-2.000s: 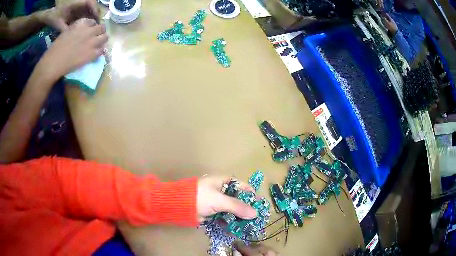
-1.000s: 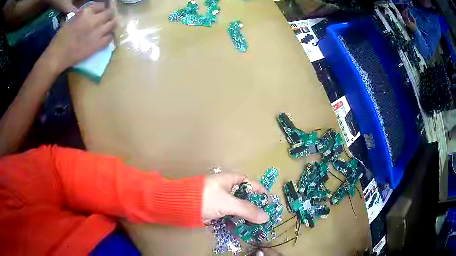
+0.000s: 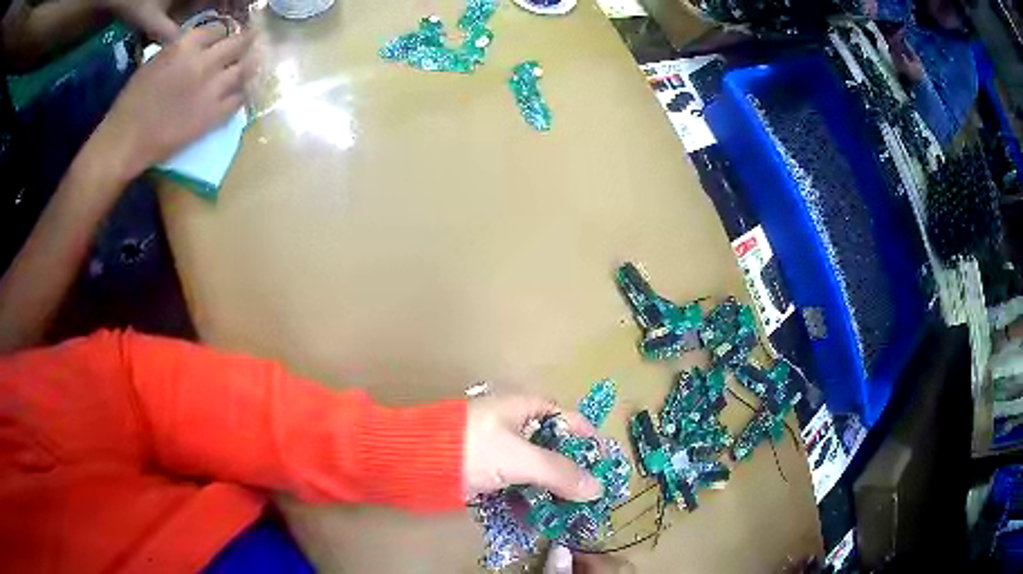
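My left hand [image 3: 522, 454], in an orange sleeve, grips a green circuit board [image 3: 572, 510] with black and silver parts, at the bottom middle. Thin dark wires run from the board to the right. Below it lies a flat pile of small silvery blue-grey parts [image 3: 503, 536], partly hidden by the hand and board. My right hand [image 3: 563, 561] shows only as a fingertip at the bottom edge, beside the board's lower edge; the rest is cut off. A loose heap of green boards [image 3: 687, 432] lies just right. A small lighter green board [image 3: 599, 401] lies behind the held one.
A blue bin [image 3: 785, 224] of dark grey parts stands on the right over printed sheets [image 3: 763, 275]. Lighter green boards [image 3: 530, 96] lie at the far end. Another person's hands [image 3: 185, 90] are at the upper left, near a white-and-green cloth-like item [image 3: 208, 163].
The view has shifted a little. My left hand still grips the board in about the same place. My right hand's visible part went from fingers low on the pile to a fingertip beside the board.
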